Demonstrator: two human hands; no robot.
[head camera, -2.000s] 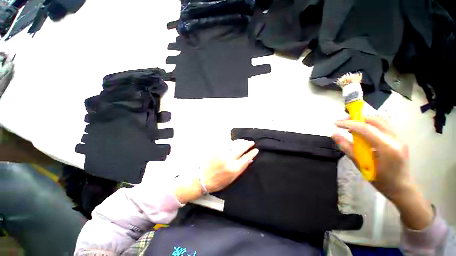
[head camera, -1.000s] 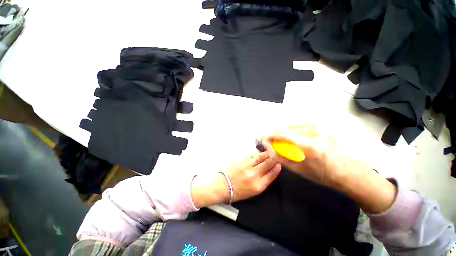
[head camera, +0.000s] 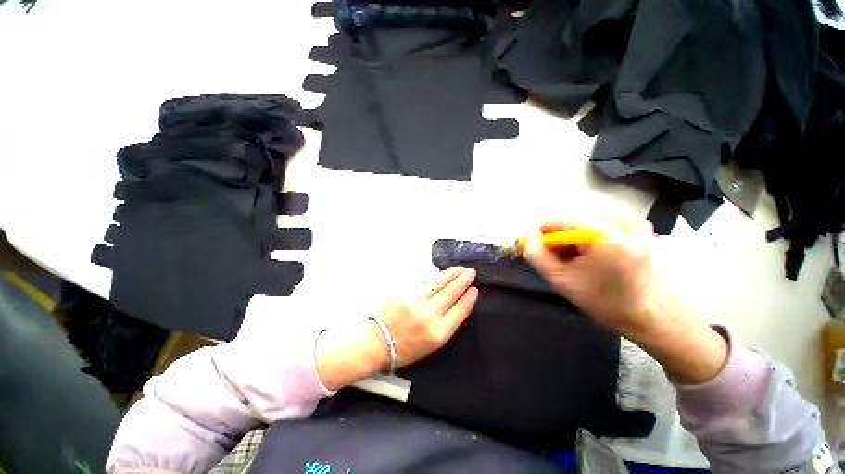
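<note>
A black tabbed panel (head camera: 528, 361) lies flat in front of me, its lower part against my apron. The left part of its top edge (head camera: 463, 252) is shiny with whitish-blue streaks. My left hand (head camera: 422, 319) lies flat on the panel's left side, fingers just below that band, holding nothing. My right hand (head camera: 602, 278) grips the yellow-handled glue brush (head camera: 565, 241), held nearly level. The bristles touch the top edge near its middle. The right hand and brush hide the right part of the top edge.
A stack of tabbed panels (head camera: 185, 241) lies at the left near the table edge. Another stack (head camera: 398, 111) with a glossy band lies further away at centre. Loose black pieces (head camera: 686, 93) are heaped upper right. An amber bottle (head camera: 838, 356) is cut off at the right edge.
The right hand has brought the brush from the right over the panel to its top edge, then moved rightward from the left end. The band's left part now shines. The view has shifted.
</note>
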